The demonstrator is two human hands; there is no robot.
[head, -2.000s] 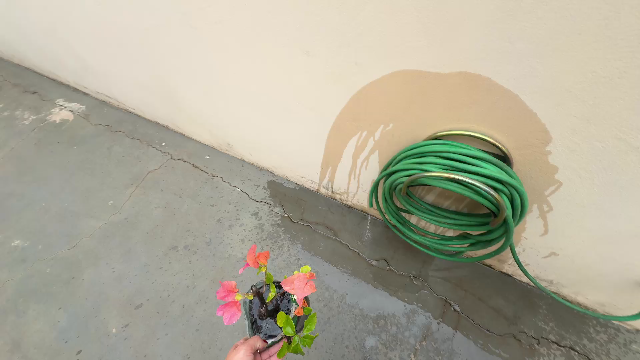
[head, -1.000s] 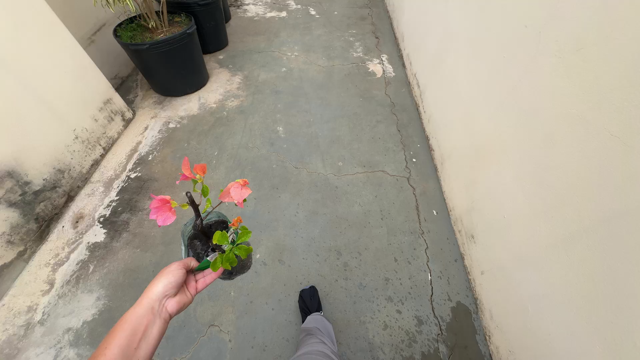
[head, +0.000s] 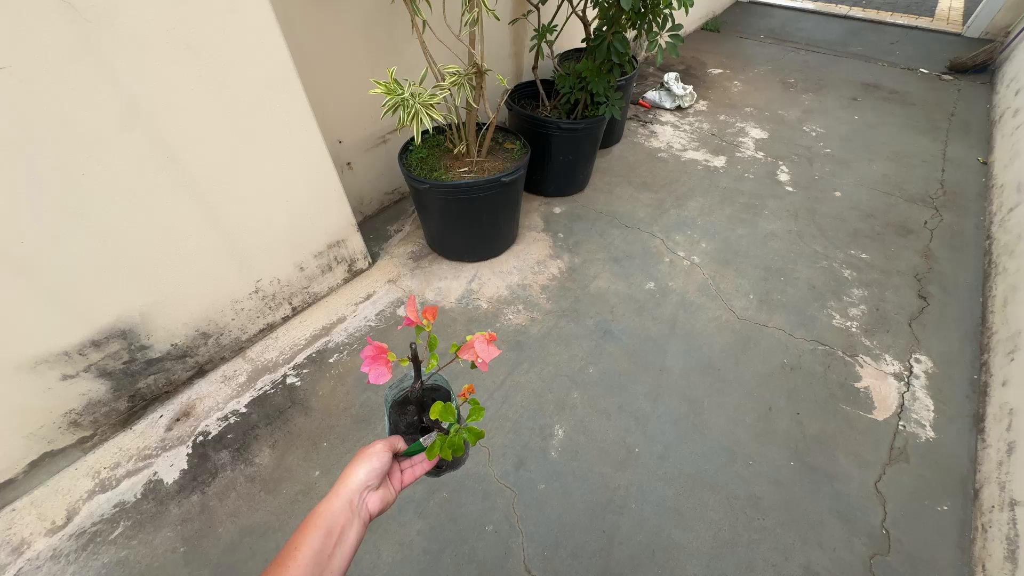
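Observation:
From the bottom edge, left of centre, my left hand (head: pixel 386 478) reaches up and grips the near rim of a small clear plastic container (head: pixel 406 412) filled with dark soil. A bougainvillea cutting (head: pixel 416 368) with a cut woody stem, pink and orange bracts and green leaves grows in it. Something green, too small to identify, lies at the rim by my thumb. The container is held above the concrete floor. My right hand is not in view.
Large black plastic pots (head: pixel 468 208) with shrubs stand along the left wall (head: pixel 160 160). Beyond them lies a crumpled white bag (head: pixel 672 93). Cracks run through the concrete floor (head: pixel 680 416). A second wall (head: pixel 1004 320) borders the right side, with broom bristles (head: pixel 972 60) near its far end.
The view has swung from the wall with the coiled green hose to the passage and its pots. My left hand still holds the potted cutting. The foot seen one second ago is out of view.

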